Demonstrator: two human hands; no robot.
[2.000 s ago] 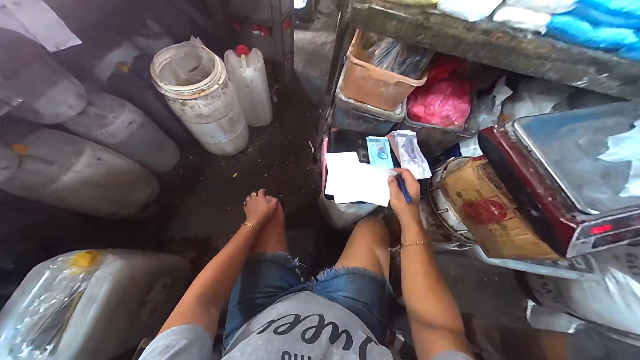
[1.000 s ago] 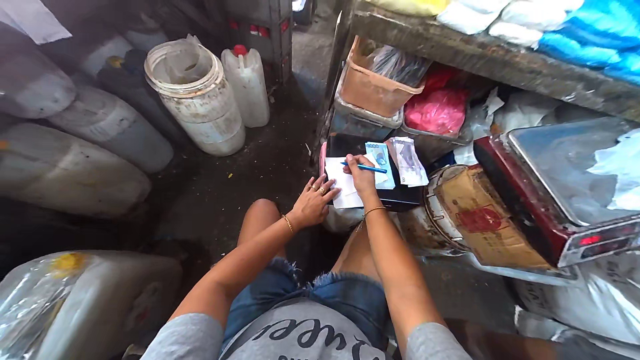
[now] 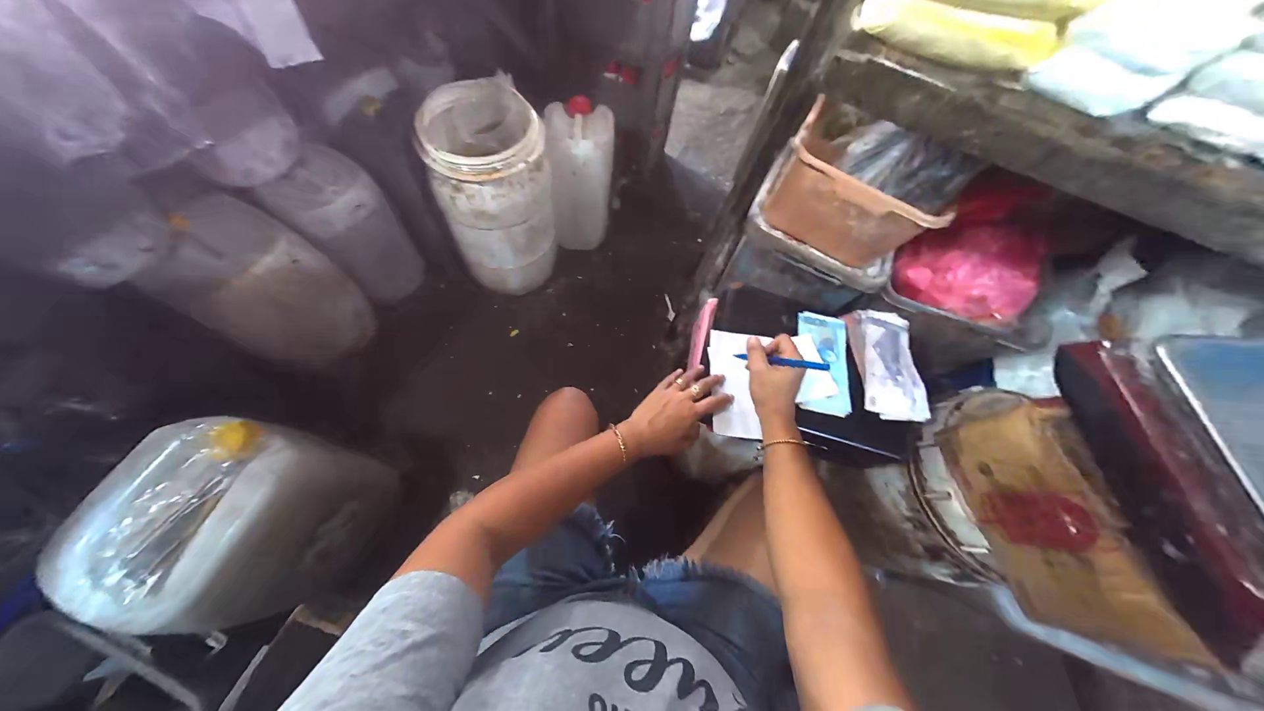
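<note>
White paper lies on a dark flat surface at the centre right. My right hand grips a blue pen over the paper, its tip near the sheet. My left hand rests with spread fingers on the paper's left edge and holds nothing; it wears rings. A blue banknote lies partly under the paper's right side. Just right of it is a stack of pale banknotes. Something pink stands along the surface's left edge.
An orange-brown plastic bin and a pink plastic bag sit under a shelf. A weighing scale and cardboard are at right. A white drum, a jug and several large containers stand left.
My left hand has moved from my knee to the paper's edge. My right hand, with the pen, has moved from the paper's right side onto the sheet. The view has shifted.
</note>
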